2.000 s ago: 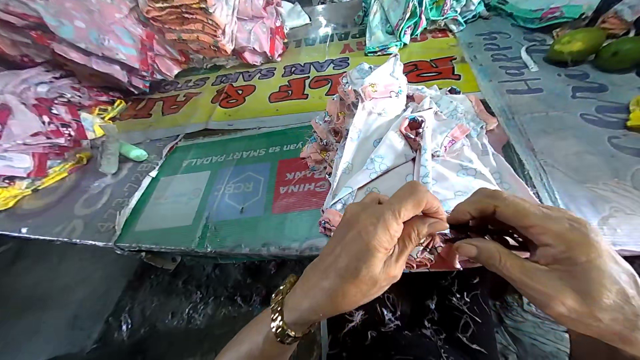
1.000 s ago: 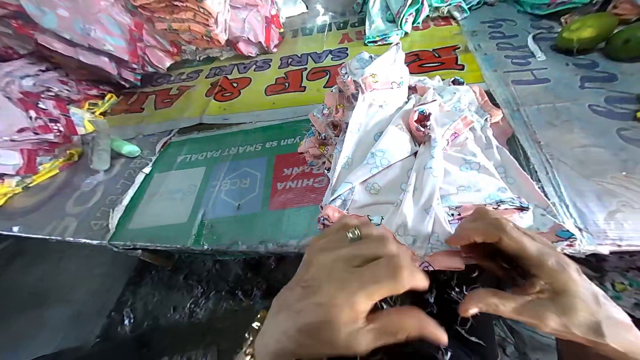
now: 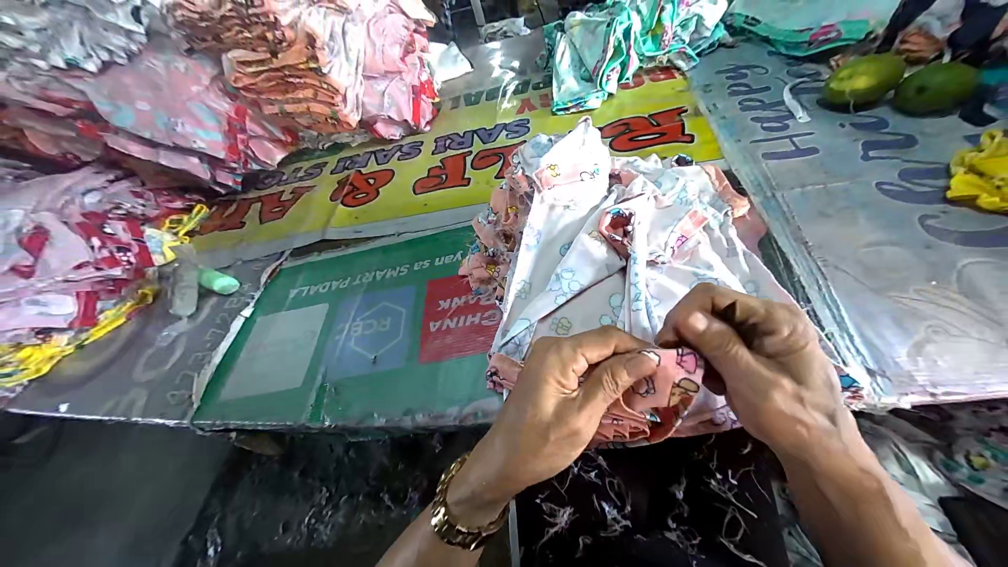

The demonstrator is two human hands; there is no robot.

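Note:
A pile of white garments with a pale print [image 3: 583, 291] and pink patterned trim lies at the near edge of the table. Pinched between thumb and fingers, the pink printed hem [image 3: 669, 378] of the top garment is in my left hand [image 3: 579, 394]. My right hand [image 3: 744, 358] has its curled fingers on the same hem, at its right end; a small dark thing shows between them, too unclear to name. Gathered pink ruffles [image 3: 622, 425] hang just under the hem. A gold-coloured watch or bracelet [image 3: 465, 512] is around my left wrist.
Stacked pink and orange garments [image 3: 291, 71] stand at the back left, and pink-and-red ones [image 3: 71, 244] at the left edge. A pale green object [image 3: 218, 280] lies beside them. Green-trimmed cloths [image 3: 606, 59] are at the back. Green mangoes [image 3: 866, 79] and yellow cloth or plastic [image 3: 980, 173] are at the right.
One second ago both hands were spread at the table's near edge, fingers apart. Now they are drawn together on the pink hem, which is lifted and held between them.

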